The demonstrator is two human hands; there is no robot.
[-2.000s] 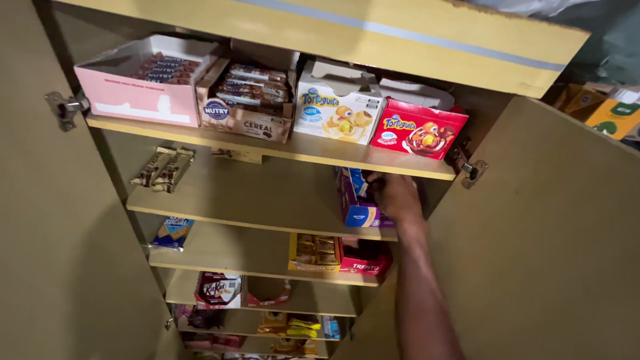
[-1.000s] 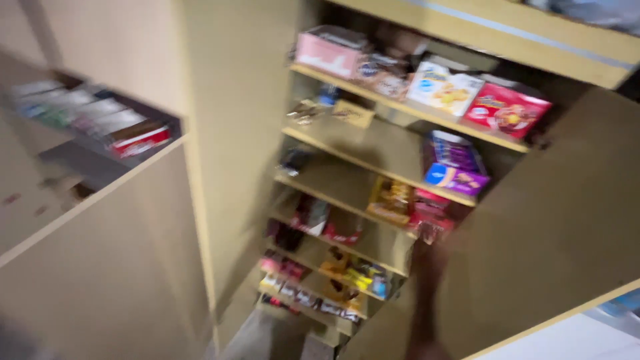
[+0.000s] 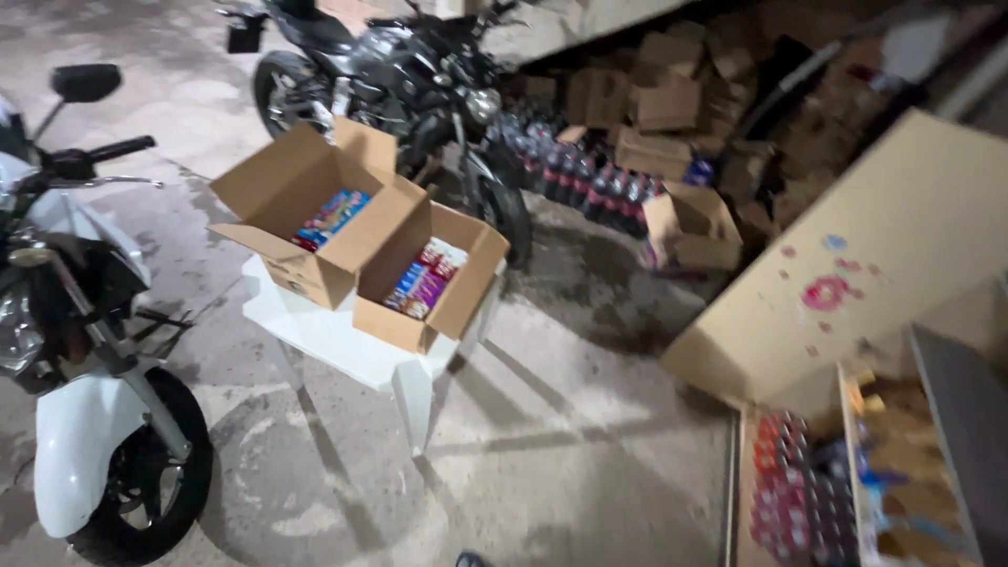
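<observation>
Neither of my hands shows in the head view now. Two open cardboard boxes stand side by side on a white plastic table. The left cardboard box (image 3: 291, 185) holds blue and red packages (image 3: 335, 219). In the right cardboard box (image 3: 394, 327) lie red, purple and blue packages (image 3: 425, 279). The white plastic table (image 3: 339, 339) stands on the concrete floor, left of the middle of the view.
A white motorcycle (image 3: 71, 449) stands at the left, a black motorcycle (image 3: 386, 63) behind the table. Packed bottles (image 3: 583, 177) and cardboard boxes (image 3: 669, 102) lie at the back. At the right are a wooden door panel (image 3: 850, 260) and more packed bottles (image 3: 780, 488).
The view has swung from the snack cupboard to the floor, table and motorcycles. My hand, at a purple box on a shelf two seconds ago, is out of view.
</observation>
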